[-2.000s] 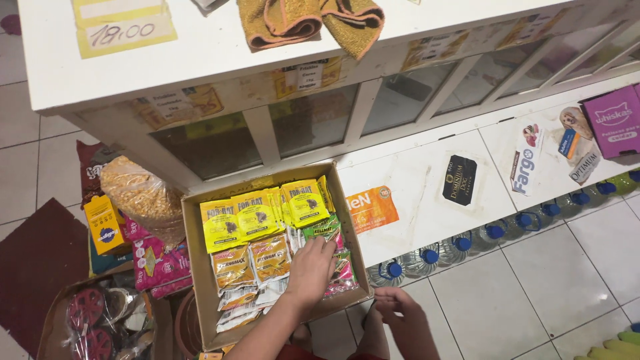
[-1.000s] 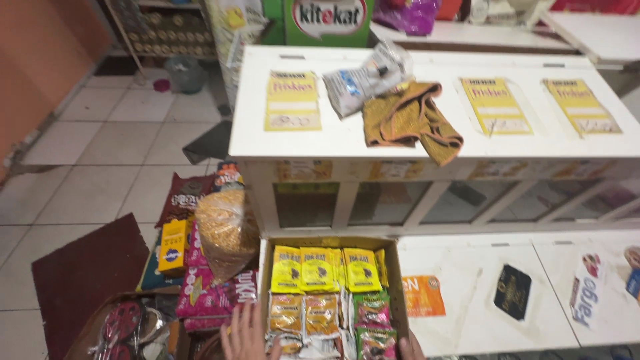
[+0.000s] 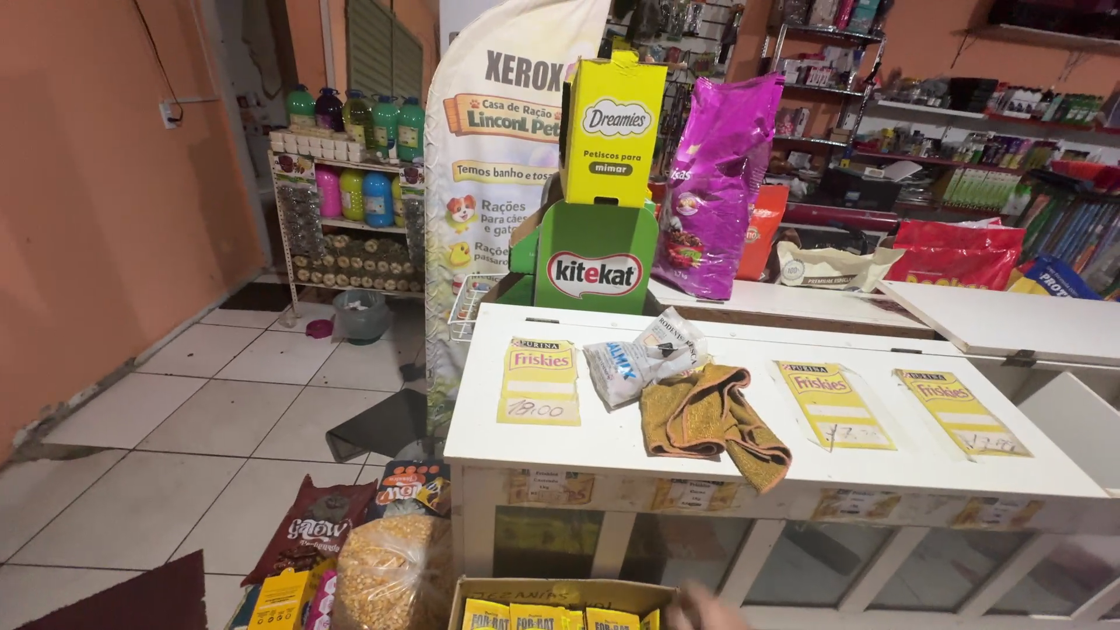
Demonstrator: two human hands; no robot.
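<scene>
At the bottom edge is the top of an open cardboard box (image 3: 569,591) with yellow sachets (image 3: 535,618) standing in it. Part of my right hand (image 3: 707,611), blurred, is at the box's right corner; its fingers are mostly cut off by the frame. My left hand is out of view. On the white counter top (image 3: 604,464) behind the box lie a crumpled brown cloth (image 3: 700,416) and a grey-and-white plastic packet (image 3: 643,360). Yellow price cards (image 3: 538,385) lie around them.
A clear bag of corn kernels (image 3: 389,569) and a dark red pet food bag (image 3: 311,529) stand left of the box. Behind the counter are a green carton (image 3: 595,254), a yellow carton (image 3: 612,131) and a purple bag (image 3: 717,184). A grey bin (image 3: 361,317) stands near the shelf.
Two seconds ago my right hand was over the sachets; one second ago both hands were at the box's sides. My left hand has left the view, which has tilted up strongly.
</scene>
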